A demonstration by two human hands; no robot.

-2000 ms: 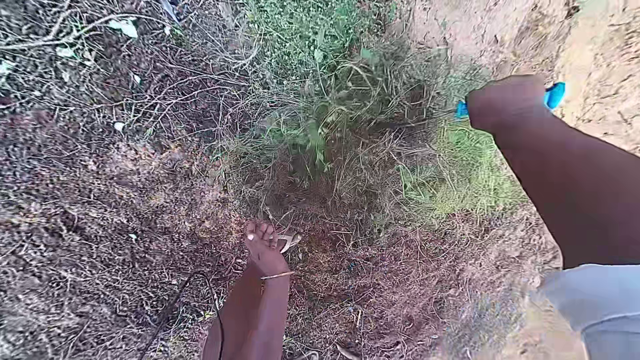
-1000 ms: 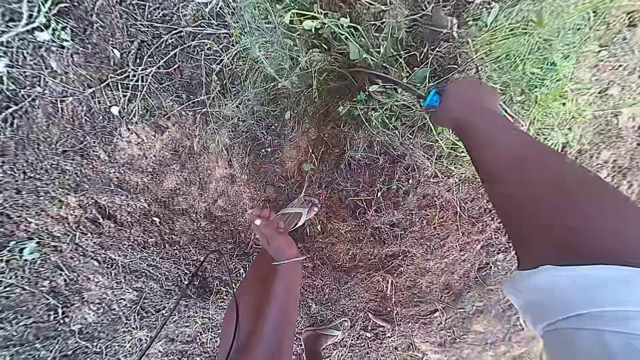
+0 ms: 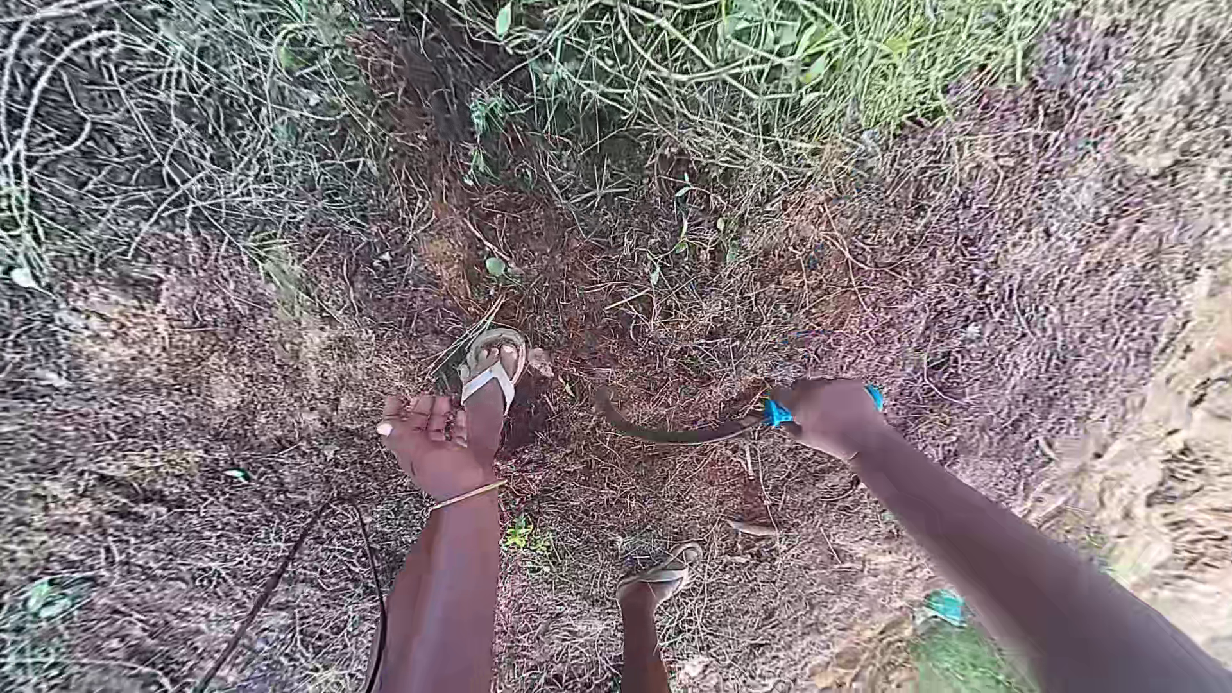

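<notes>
My right hand (image 3: 830, 416) is closed around the blue handle of a sickle (image 3: 674, 435), right of centre. Its dark curved blade points left, low over the cut, dry ground. My left hand (image 3: 438, 445), with a thin band at the wrist, is palm up with fingers partly curled and holds nothing that I can see. It is beside my sandalled foot (image 3: 496, 371), which has a pale strap. The other sandalled foot (image 3: 662, 576) stands lower, near the bottom centre.
Green grass and leafy stems (image 3: 770, 48) stand along the top. Tangled dry vines (image 3: 87, 125) lie at the upper left. A dark cord (image 3: 265, 597) hangs at the lower left. A small turquoise scrap (image 3: 945, 607) lies at the lower right, near bare, pale soil (image 3: 1193, 462).
The right hand has brought the sickle down from the green growth to over the dry ground near my feet. The view has shifted considerably. My left hand remains near the forward foot.
</notes>
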